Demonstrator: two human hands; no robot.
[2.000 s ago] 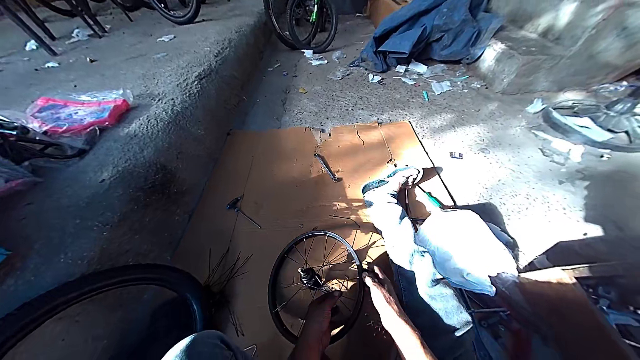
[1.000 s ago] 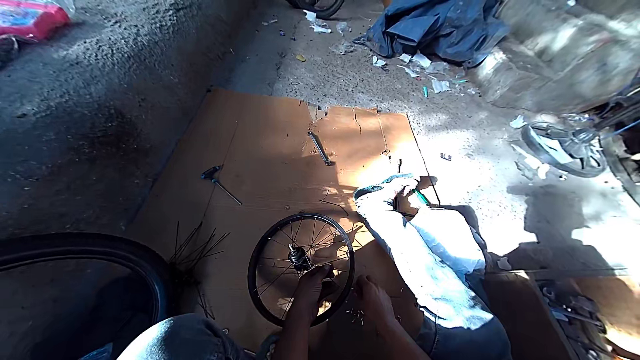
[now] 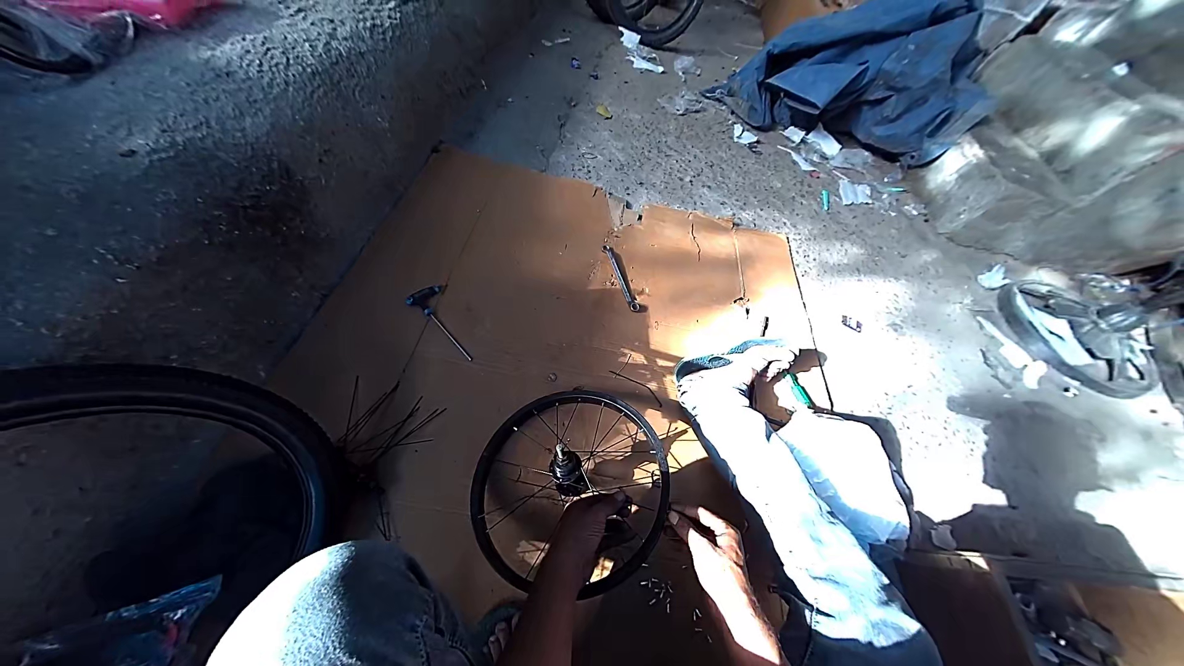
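Note:
A spoked bicycle wheel rim (image 3: pixel 479 481) with a dark hub (image 3: pixel 566 467) stands tilted over a cardboard sheet (image 3: pixel 518 240). My left hand (image 3: pixel 592 523) reaches inside the rim below the hub, among the spokes; its fingertips are partly hidden in shade. Just outside the rim's right edge is my right hand (image 3: pixel 708 536), thumb and fingers pinched together near the rim; what lies between them is too small to tell. Small spoke nipples (image 3: pixel 659 592) are scattered on the cardboard below. A bundle of loose spokes (image 3: pixel 384 425) lies left of the wheel.
A T-handle tool (image 3: pixel 439 314) and a wrench (image 3: pixel 622 279) lie on the cardboard. A large tire (image 3: pixel 305 444) is at the left. Beside the cardboard runs a concrete ledge (image 3: pixel 277 139). At the far right lies a small wheel (image 3: pixel 1017 324); a blue cloth (image 3: pixel 860 74) is behind.
My right hand has moved from touching the rim two seconds ago to lower right of it, then back close to the rim's edge. My left hand stays within the wheel. The view has shifted.

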